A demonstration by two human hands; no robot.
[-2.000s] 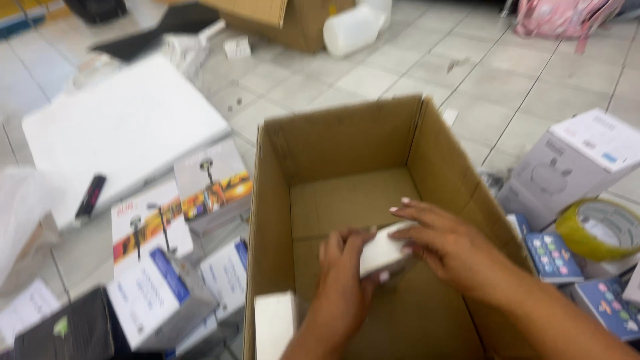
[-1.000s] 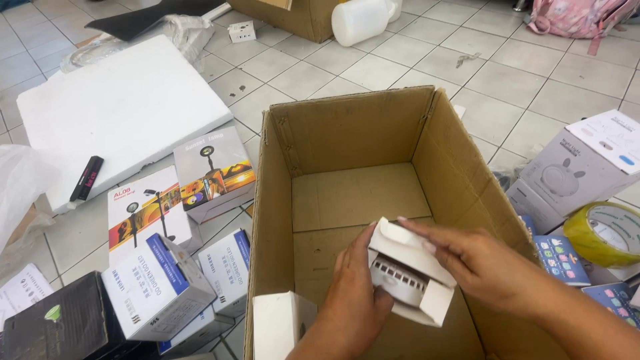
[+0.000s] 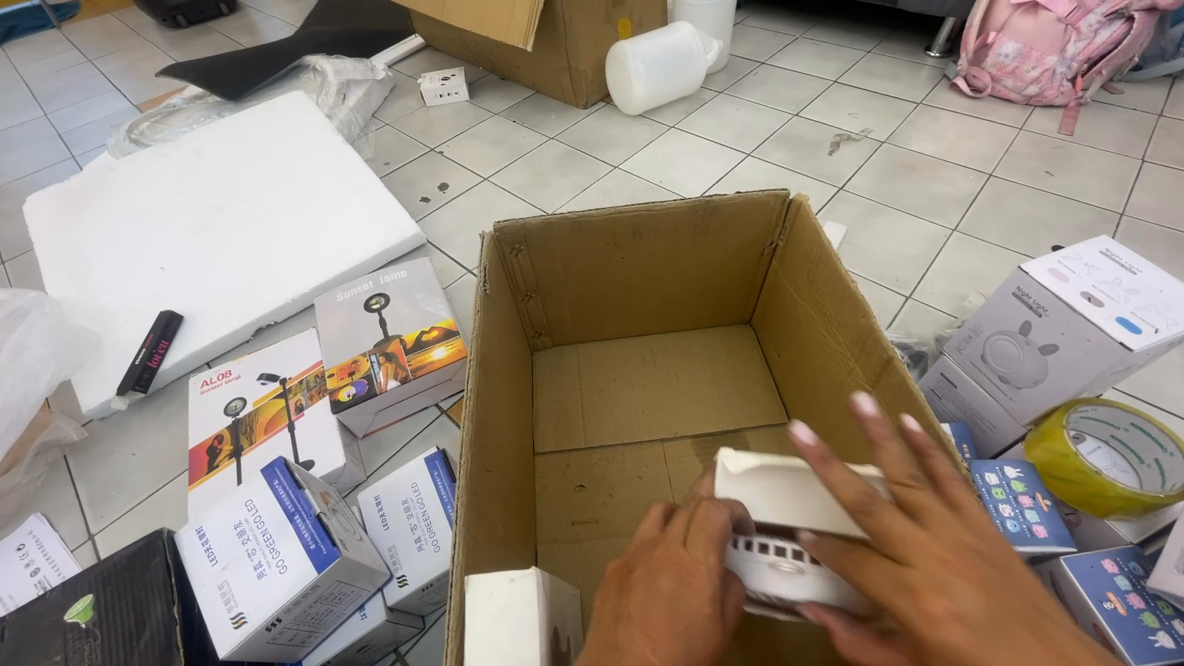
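Observation:
Over the near part of an open cardboard box [image 3: 647, 268], my left hand [image 3: 661, 587] grips the left side of a small white carton [image 3: 786, 490]. A white slotted part [image 3: 786, 564] shows in the carton's opened end, below a raised flap. My right hand [image 3: 916, 536] lies against the carton's right side, fingers spread, some across the flap and one beneath. Whether it grips is unclear. Another white carton [image 3: 521, 618] stands at the near left inside the cardboard box.
Left lie sunset lamp boxes [image 3: 388, 342], LED lamp boxes [image 3: 277, 564], a black box [image 3: 92, 601] and a white foam sheet [image 3: 213, 222]. Right are night light boxes [image 3: 1064, 324], a yellow tape roll [image 3: 1110, 453] and blue patterned boxes [image 3: 1022, 504]. A plastic jug [image 3: 657, 69] lies beyond.
The small carton has turned in my hands; its opened end and slotted part, seen one second ago too, were not visible two seconds ago. My right fingers have spread.

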